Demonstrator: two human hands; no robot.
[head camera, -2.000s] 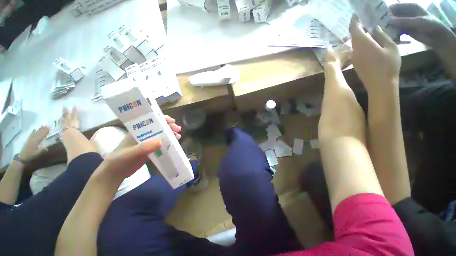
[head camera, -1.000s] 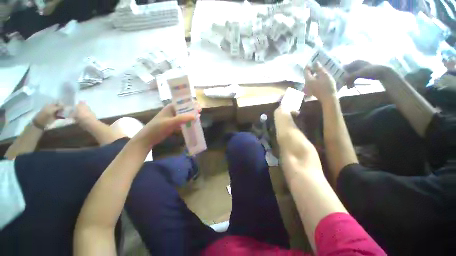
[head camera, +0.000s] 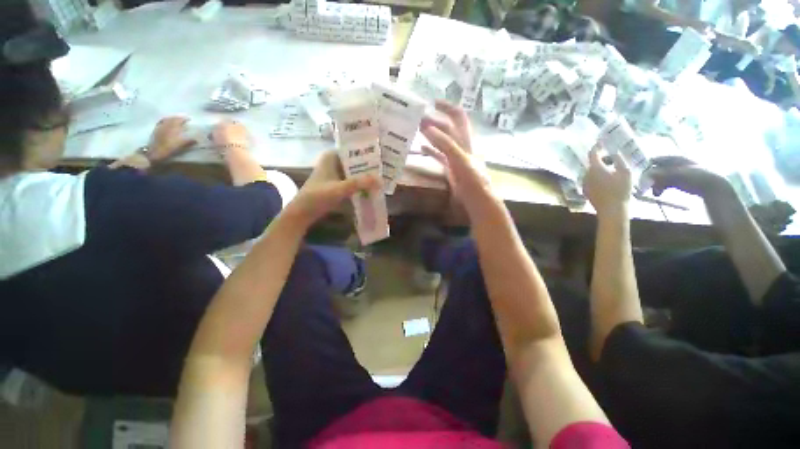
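My left hand (head camera: 332, 188) grips a long white folding carton (head camera: 360, 145) upright above my lap, near the table edge. A second white carton (head camera: 399, 131) leans beside it, fanned out to the right. Its lower end is partly hidden behind the first, so what holds it there is not clear. My right hand (head camera: 458, 151) is just right of the second carton, fingers spread, with no object visible between them. Whether its fingertips touch the carton is unclear.
A jumbled heap of cartons (head camera: 553, 88) lies on the right table. Stacked cartons (head camera: 338, 22) stand at the far side. A neighbour's hands (head camera: 230, 136) rest on the left table. Another person's hand (head camera: 610, 180) holds a carton at right.
My view has shifted. My right hand has come in from the right towards the left hand's carton. The second carton now shows beside it, and the right hand's fingers have spread.
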